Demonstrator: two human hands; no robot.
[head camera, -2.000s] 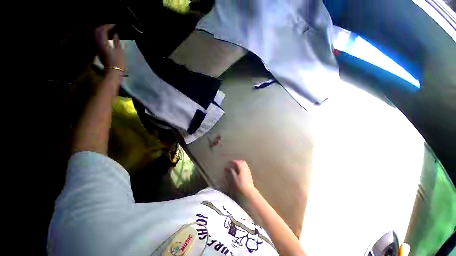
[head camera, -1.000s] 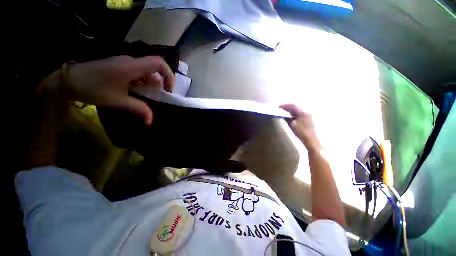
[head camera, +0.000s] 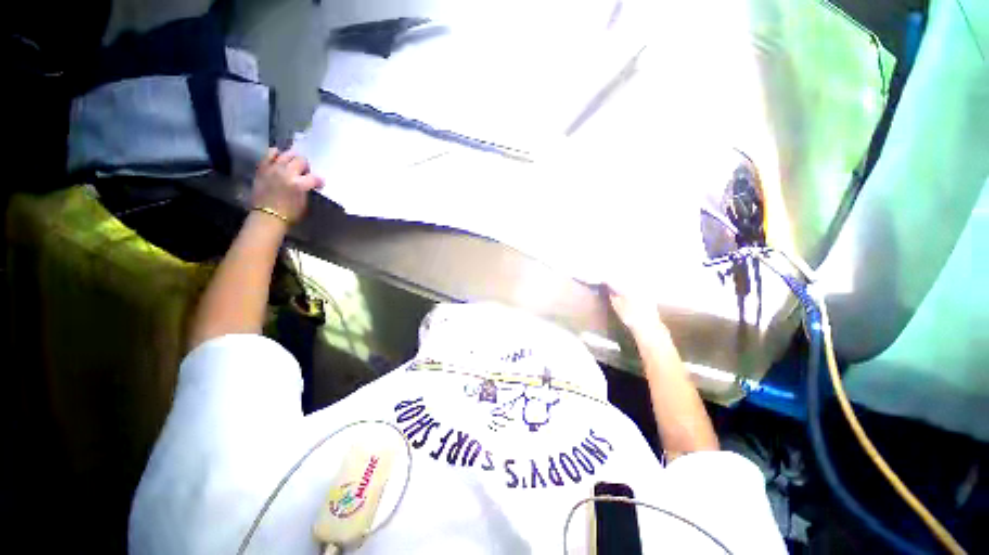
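A pale garment panel (head camera: 401, 179) lies spread across the pressing table, its right part washed out by glare. A narrow dark band (head camera: 423, 128) runs along its upper part. My left hand (head camera: 286, 186) holds the panel's left end, fingers curled at the corner. My right hand (head camera: 631, 308) is at the panel's near right edge, fingertips pinching it; glare blurs the contact.
The steam iron (head camera: 745, 206) stands at the right of the table, with a blue hose (head camera: 813, 358) and a tan cable (head camera: 833, 363) trailing down. Folded pale pieces with dark bands (head camera: 163, 119) lie at the far left. Yellow cloth (head camera: 98, 282) hangs below left.
The panel, raised between both hands a second ago with its dark side showing, now lies flat, pale side up. The view has shifted right, showing more of the iron and hoses.
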